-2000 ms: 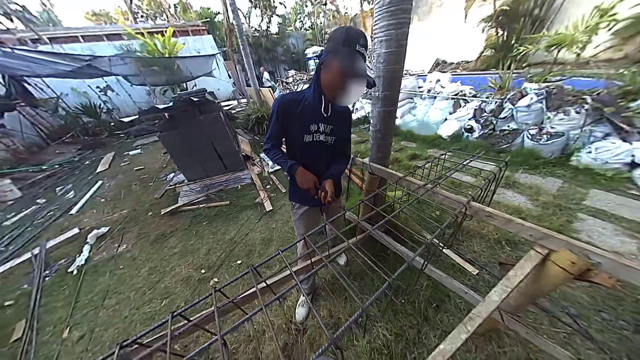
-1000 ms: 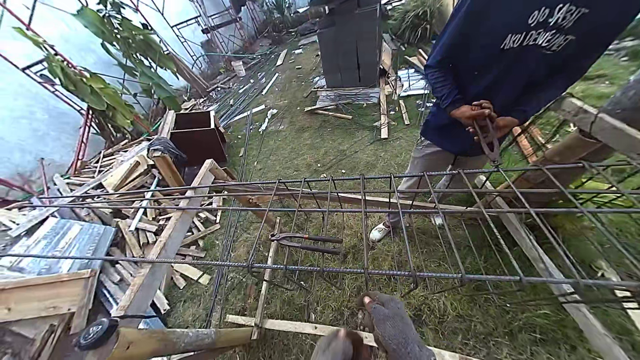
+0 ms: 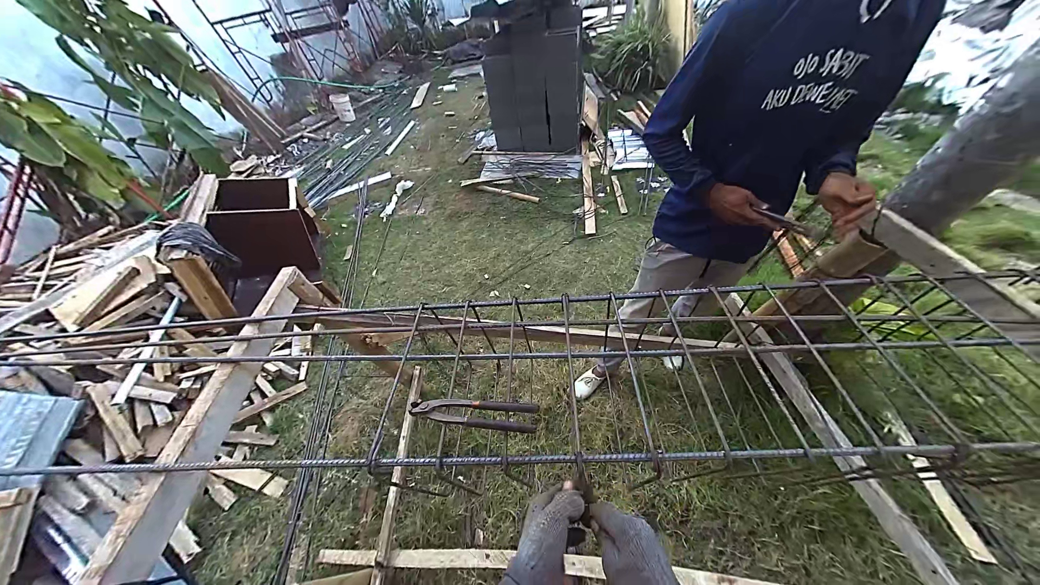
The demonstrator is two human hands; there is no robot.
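Observation:
A long rebar cage [image 3: 569,355] of ribbed bars and square stirrups lies across the view on timber supports. My left hand [image 3: 548,532], in a grey glove with bare fingertips, is at the near bottom bar, just below a stirrup. Beside it is my right hand [image 3: 626,540], also gloved, its fingers close to the left ones. Something small and dark shows between the hands; whether it is tie wire is not clear. Pincers [image 3: 475,414] with dark handles rest within the cage, left of my hands.
A co-worker [image 3: 764,138] stands across the cage at the right, holding a tool near a post [image 3: 967,154]. Scrap timber [image 3: 130,317] is heaped at the left beside a brown box [image 3: 264,227]. A timber support [image 3: 195,422] slants under the cage. Dark blocks [image 3: 532,89] are stacked behind.
The view has swung down and closer to the cage. Since one second ago my hands have come together at the near bar, and the co-worker's hands have moved apart, toward the post.

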